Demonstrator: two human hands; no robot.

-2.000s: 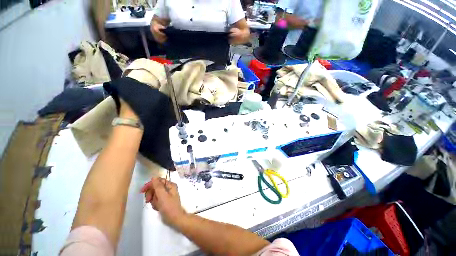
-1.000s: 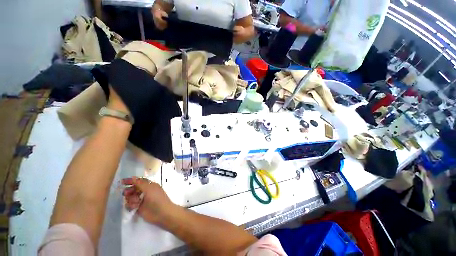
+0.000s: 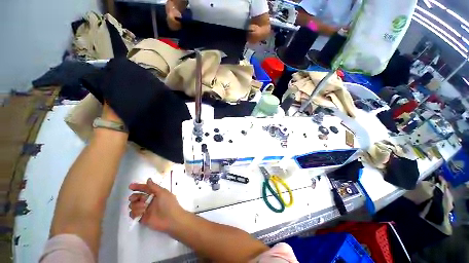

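Observation:
A black fabric panel (image 3: 146,110) drapes over the left end of the white sewing machine's table. My left hand (image 3: 109,113) reaches up to it; only the wrist side shows and the cloth hides the fingers. A beige fabric piece (image 3: 84,119) lies under the black cloth. My right hand (image 3: 157,206) is over the white table left of the needle area (image 3: 205,177), apart from the cloth, fingers curled around a thin white stick (image 3: 145,208), perhaps a pen.
The sewing machine (image 3: 267,138) stands right of the cloth. Scissors (image 3: 276,191) with green and yellow handles lie before it, near a black slotted bar (image 3: 236,177). Beige fabric (image 3: 216,77) is heaped behind. A person (image 3: 221,20) stands opposite. Blue crate (image 3: 329,249) below the table edge.
My right hand has moved left, away from the needle area, and the white stick now shows in it. My left arm has shifted slightly left, still at the black cloth. The view has shifted too.

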